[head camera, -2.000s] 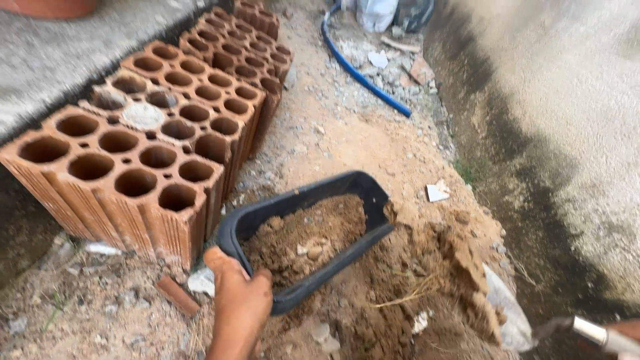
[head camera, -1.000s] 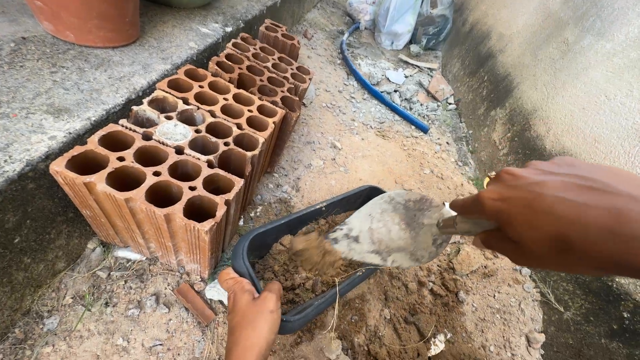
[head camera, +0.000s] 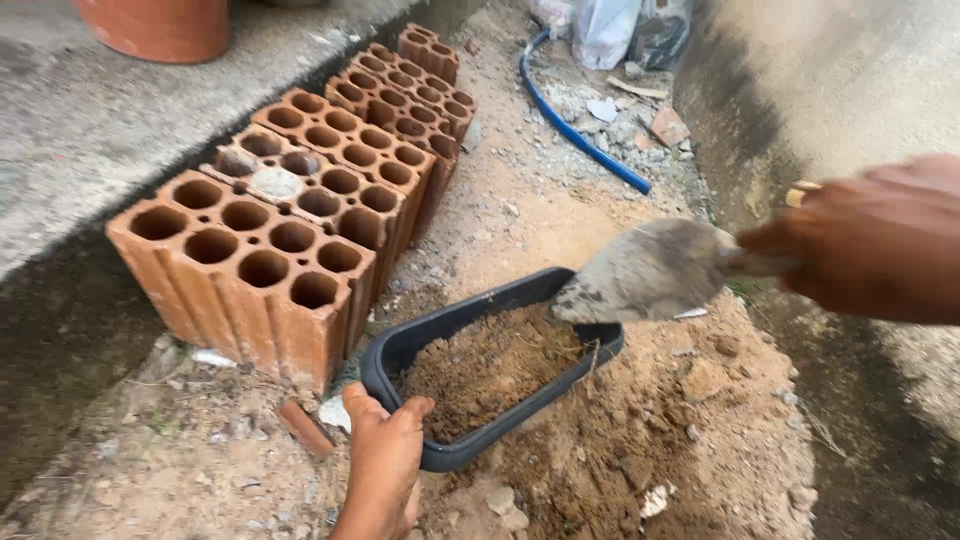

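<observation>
My left hand (head camera: 386,450) grips the near left end of a black plastic planter box (head camera: 491,442), thumb over its rim. Sandy soil (head camera: 487,367) with bits of root lies in the box. At the right, my right hand (head camera: 877,240), slightly blurred and with a ring on one finger, holds a masonry trowel (head camera: 652,270) by its handle. The soil-smeared blade is over the box's far right end, its tip close above the soil. Below and right of the box is a heap of loose sandy soil (head camera: 630,450) with small stones.
Hollow clay bricks (head camera: 240,292) stand in a row at the left, along a concrete ledge (head camera: 150,135) bearing a terracotta pot (head camera: 161,26). A blue hose (head camera: 570,135) and plastic bags (head camera: 606,34) lie farther back. A stained wall (head camera: 825,90) runs along the right; a brick shard (head camera: 304,429) lies near my left hand.
Two seconds ago the trowel was low at the right edge; a second ago its blade was over the box with soil falling. The box now holds more soil than at first. My left hand has kept its grip.
</observation>
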